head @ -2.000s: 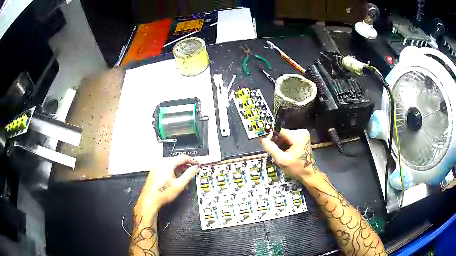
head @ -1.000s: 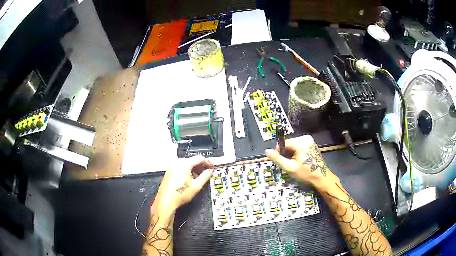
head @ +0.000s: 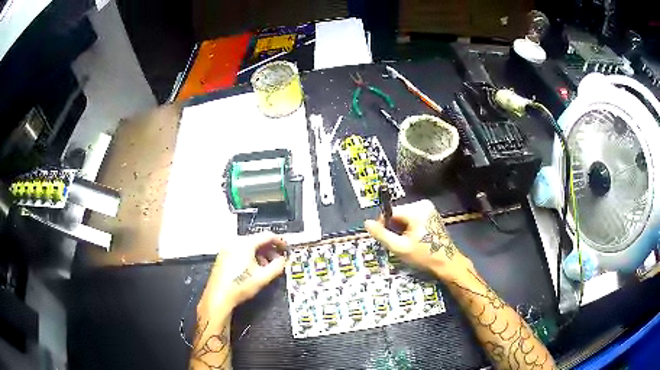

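A white PCB panel (head: 365, 300) with rows of yellow-black parts lies component side up on the black ribbed mat. My left hand (head: 250, 271) is at its upper left corner, thumb and fingertips close together at the edge; whether they pinch the panel is unclear. My right hand (head: 412, 235) is over the panel's upper right part and holds a slim dark tool (head: 386, 204) upright, its top end showing above the fingers. The tool's lower tip is hidden by the hand.
Behind the panel are a solder wire reel (head: 259, 186), a spare PCB panel (head: 367, 170), a grey pot (head: 428, 141), a yellow tub (head: 278, 90) and green side cutters (head: 370, 92). A black soldering station (head: 499, 162) and white fan (head: 604, 170) stand right. Another panel (head: 40, 189) rests on output rails (head: 92, 196) at left.
The view has shifted slightly back and forth. More of the panel on the left rails shows, further out from the machine. My right hand has moved slightly left along the worked panel.
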